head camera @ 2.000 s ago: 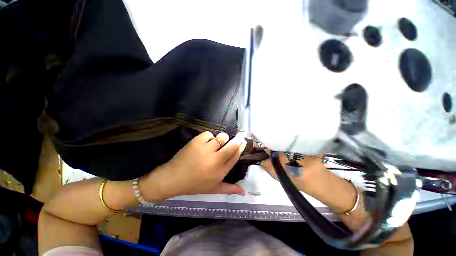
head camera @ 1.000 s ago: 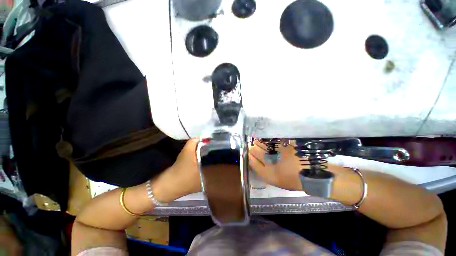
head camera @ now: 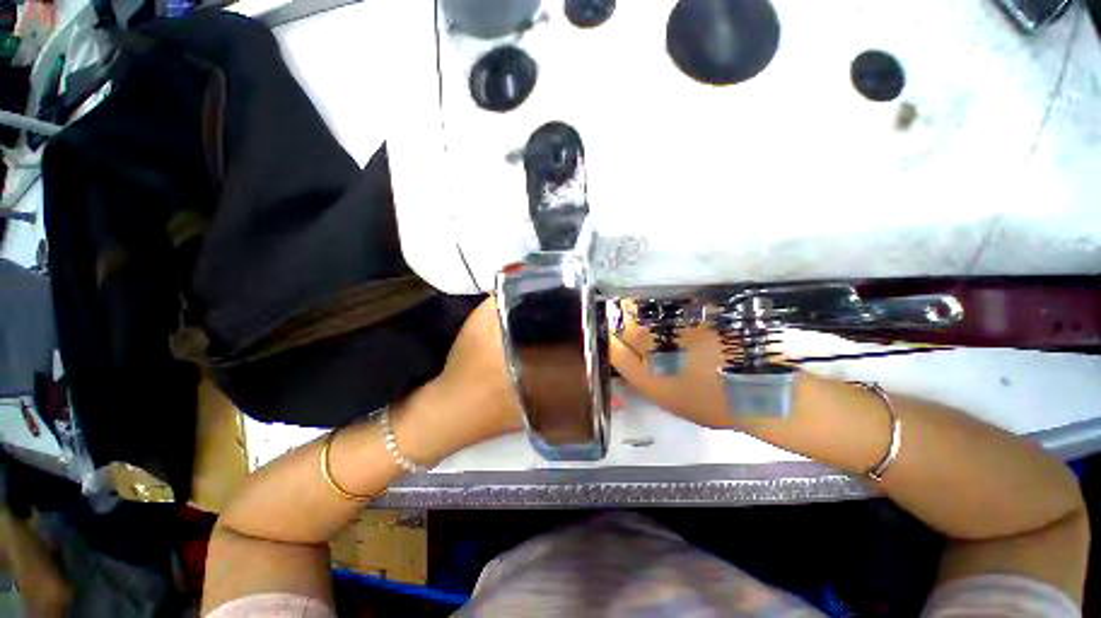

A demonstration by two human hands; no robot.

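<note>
The large black garment piece [head camera: 302, 229] lies left of the white sewing machine head [head camera: 773, 169], with a dark brown strip [head camera: 344, 316] running along it toward the needle area. My left hand [head camera: 481, 374] lies at the cloth's right end; its fingers go behind the shiny take-up lever guard [head camera: 553, 362]. My right hand [head camera: 676, 384] is right of the guard, partly behind the tension springs and grey knob [head camera: 758, 392]. The fingertips of both hands, the needle and the presser foot are hidden, so what the fingers grip does not show.
A ruled tape measure [head camera: 652, 485] runs along the table's front edge. A dark red case [head camera: 1026, 314] is at the machine's right. Tan cardboard [head camera: 380, 546] is below the left table edge. Part of another person's arm [head camera: 30, 567] shows at the lower left.
Since two seconds ago the view has shifted over the machine head, and the guard now covers my left fingers. Since one second ago the scene sits slightly higher; my hands stay in nearly the same place.
</note>
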